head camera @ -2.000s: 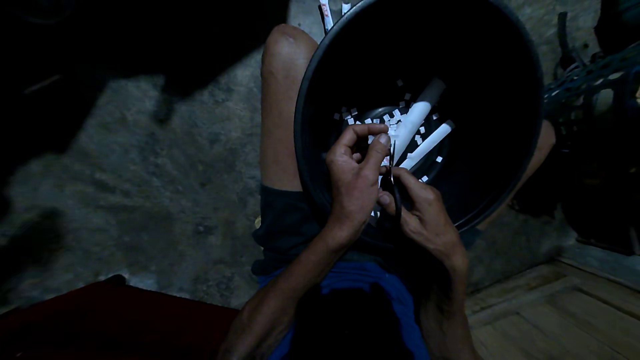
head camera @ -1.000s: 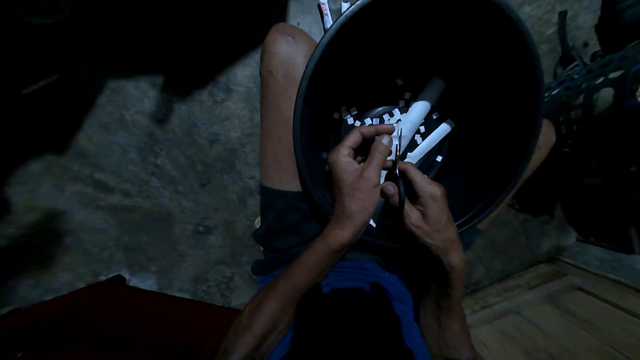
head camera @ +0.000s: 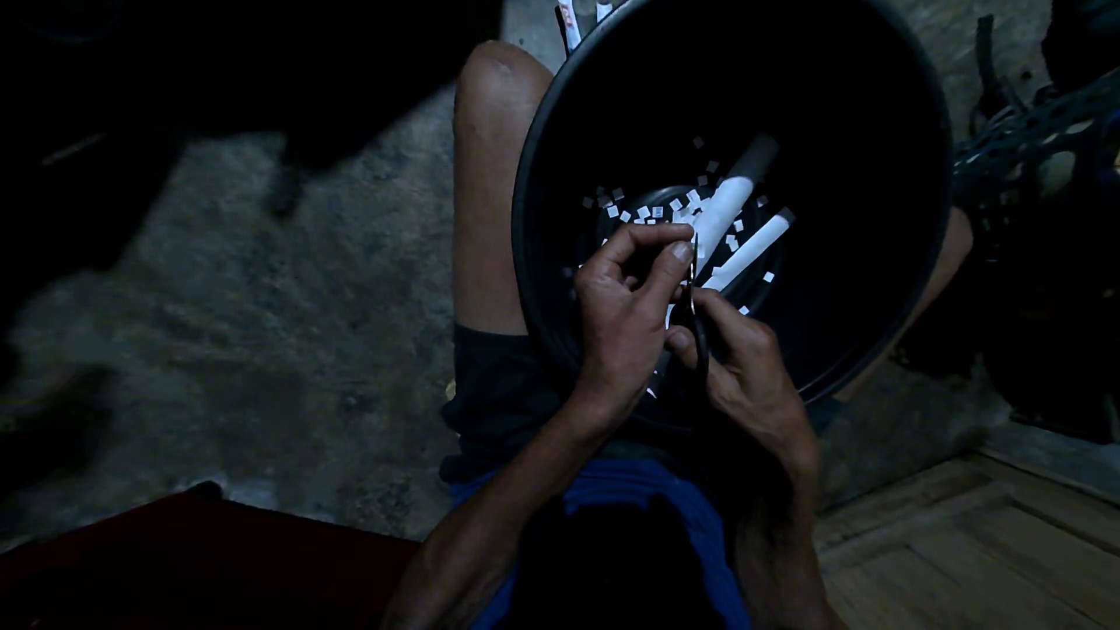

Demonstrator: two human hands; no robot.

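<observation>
A large black tub (head camera: 934, 175) stands between my knees, with both my hands over its near side. My right hand (head camera: 744, 359) grips a pair of scissors (head camera: 697, 306) by the dark handles, its narrow blades pointing away from me. Beside the blades, my left hand (head camera: 626, 306) has thumb and forefinger pinched close together; whatever small piece lies between them is too hidden to tell. Beyond my fingers a thick white paper roll (head camera: 724, 210) and a thinner white roll (head camera: 752, 249) lie slanted in the tub. Several small white paper squares (head camera: 644, 213) are scattered around them on the tub's bottom.
White strips with some red marks (head camera: 569, 24) show beyond the tub's far left rim. A dark plastic mesh basket (head camera: 1041, 131) is at the right. Wooden panelling (head camera: 971, 534) lies at the lower right, a dark red surface (head camera: 201, 564) at the lower left, on or above the concrete floor (head camera: 289, 350).
</observation>
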